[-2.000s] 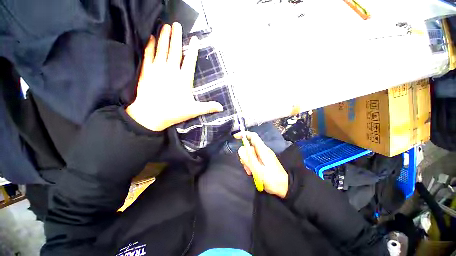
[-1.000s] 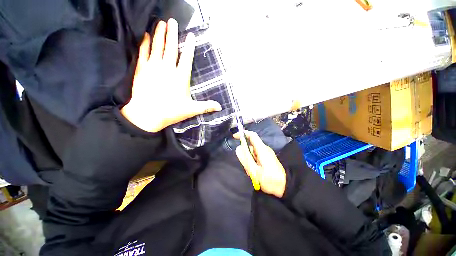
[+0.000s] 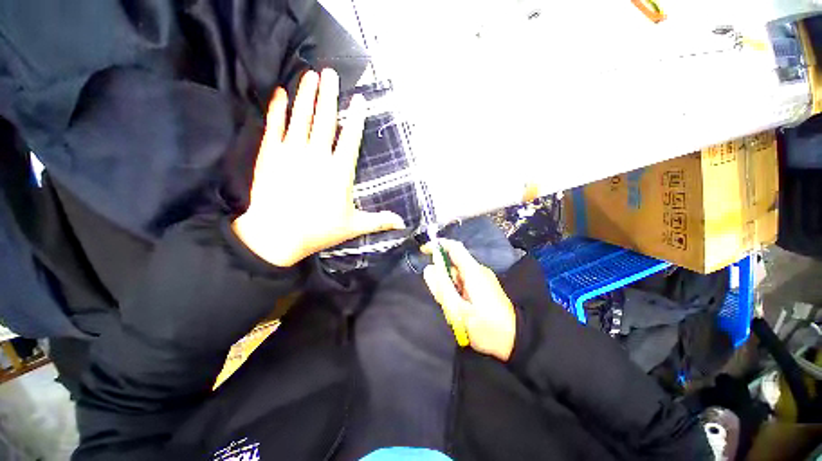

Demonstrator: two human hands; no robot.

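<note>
Plaid fabric (image 3: 383,149), dark with white lines, lies at the left front edge of the white table, its lower end over the edge. My left hand (image 3: 306,176) lies flat on its left part, fingers spread, thumb pointing right. My right hand (image 3: 470,302) holds scissors (image 3: 443,258) below the table edge; a thin blade points up at the plaid's right edge, and green and yellow handle parts show. Whether the blades are closed, I cannot tell. The navy garment (image 3: 144,117) is heaped left of my left hand.
An orange tool (image 3: 648,10) lies at the table's far side. A cardboard box (image 3: 680,209) stands right, below the table (image 3: 577,117), by a blue crate (image 3: 602,270) with dark cloth beside it. Black cloth (image 3: 90,230) hangs at the left.
My left hand and the plaid fabric have moved a little towards me. More green of the scissors handle shows in my right hand, which has hardly moved.
</note>
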